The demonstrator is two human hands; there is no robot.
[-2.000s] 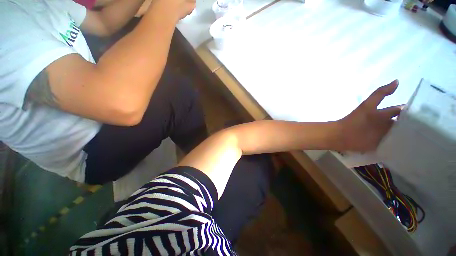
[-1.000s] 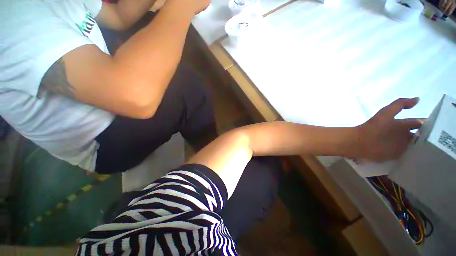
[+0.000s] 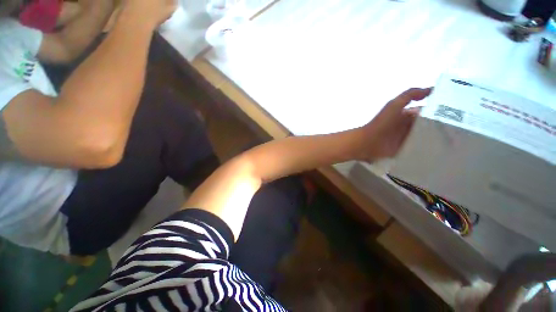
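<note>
My left hand [image 3: 393, 129] grips the left end of a white printed box lid [image 3: 481, 161], its thumb raised near the lid's top edge and some fingers hidden. The lid shows a QR code and red text and is held tilted over the open white box base [image 3: 390, 198]. A cable bundle [image 3: 448, 213] of black, red and yellow wires lies in the base, partly covered by the lid. A blurred hand [image 3: 525, 281], apparently my right, is cut off at the lower right corner; its hold cannot be told.
A person in a white shirt [image 3: 36, 189] sits at the left, a forearm raised at the bench. White cups [image 3: 222, 33] stand at the bench's left end. Small dark items [image 3: 527, 27] lie at the far right. Brown cartons [image 3: 414, 256] are below the bench edge.
The view has shifted right, so things sit further left. The lid's printed top and red text now show more. A blurred hand has appeared at the lower right. My left hand stays at the lid's end.
</note>
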